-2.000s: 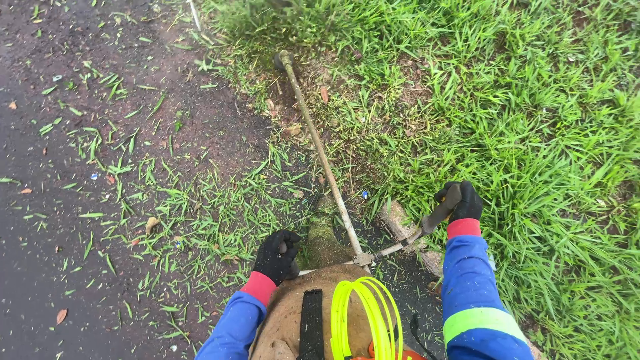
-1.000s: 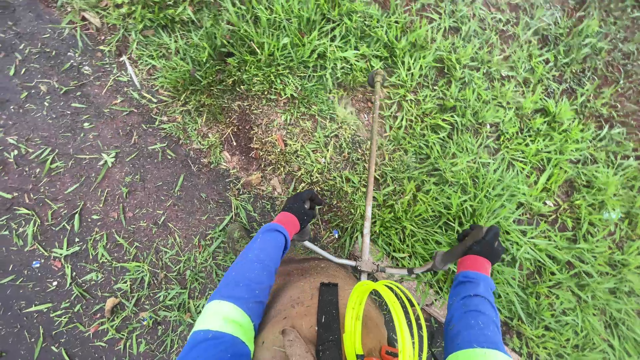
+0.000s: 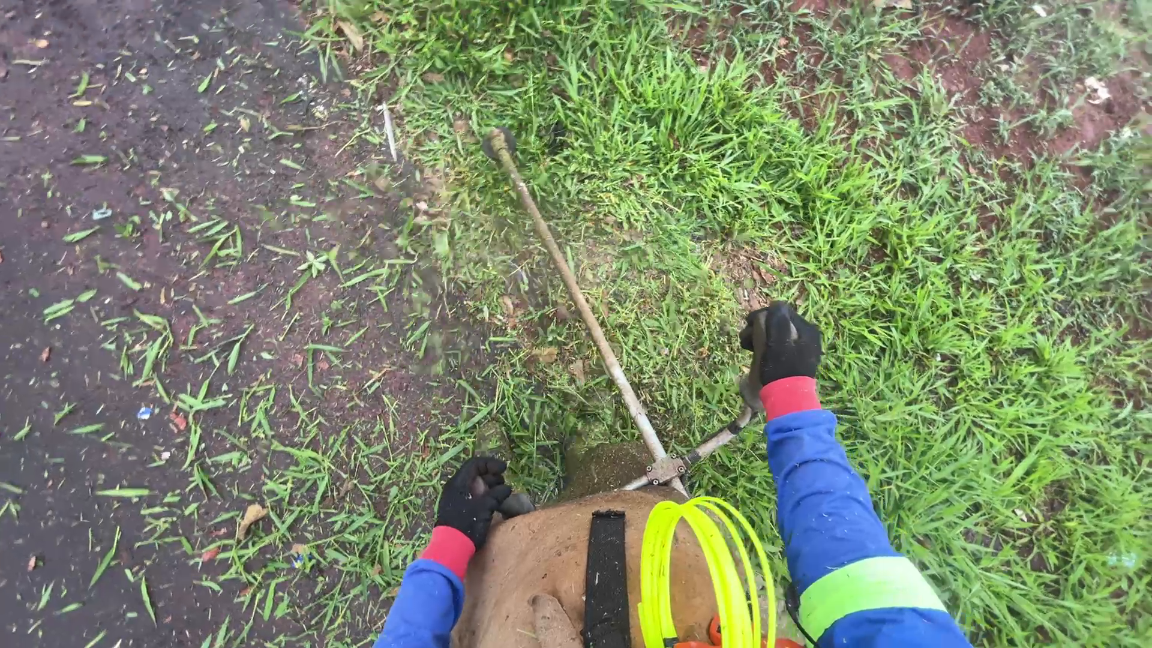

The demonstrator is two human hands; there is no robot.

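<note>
A string trimmer's long metal shaft [image 3: 580, 301] slants from my waist up and left, its cutting head [image 3: 499, 144] low over grass beside the dark pavement. My right hand [image 3: 781, 344], black-gloved, is closed around the grip [image 3: 750, 389] of the trimmer's handlebar. My left hand [image 3: 472, 495], gloved too, is curled at the left handle end [image 3: 516, 505], near the brown apron. The handlebar clamp [image 3: 663, 471] sits on the shaft in front of my body. Coiled yellow trimmer line [image 3: 661, 576] hangs at my waist, next to a black strap [image 3: 607, 576] on the brown apron [image 3: 513, 567].
Dark pavement [image 3: 180, 270] strewn with grass clippings lies on the left. Thick green grass [image 3: 972, 360] covers the right, with reddish bare soil [image 3: 954, 63] at the upper right. A thin whitish strip [image 3: 389, 132] lies near the pavement's edge.
The trimmer's head has swung left from the grass toward the pavement edge. My right hand has moved forward and my left hand back toward my body.
</note>
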